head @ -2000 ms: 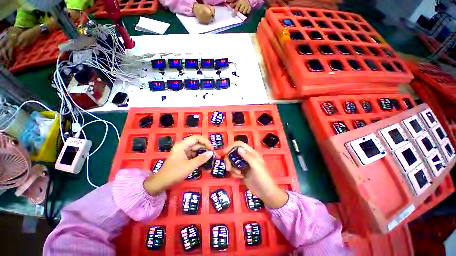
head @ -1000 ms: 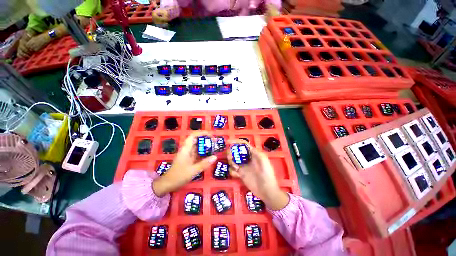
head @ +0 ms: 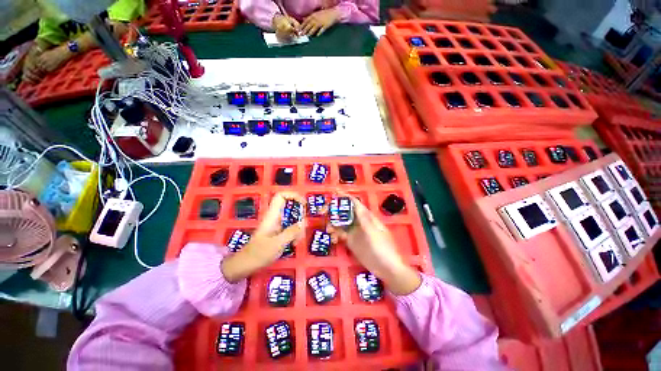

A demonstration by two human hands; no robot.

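An orange-red compartment tray lies in front of me with square smartwatch units in its pockets. The near rows are mostly lit with white and coloured icons, such as one unit; the far rows are mostly dark. My left hand holds a lit watch unit, turned partly sideways, above the tray. My right hand holds another lit watch unit, its screen facing me. The two held units are apart. My hands hide parts of the middle pockets.
A white test board with two rows of lit watches lies behind. Stacked trays and a tray of white-framed units are at right, beside a marker pen. Tangled cables, a handheld tester and pink fan are left. People sit opposite.
The right-hand watch has turned and its screen shows more brightly; the left-hand one has tilted sideways. My hands remain over the tray. The person opposite has moved their hands onto the paper.
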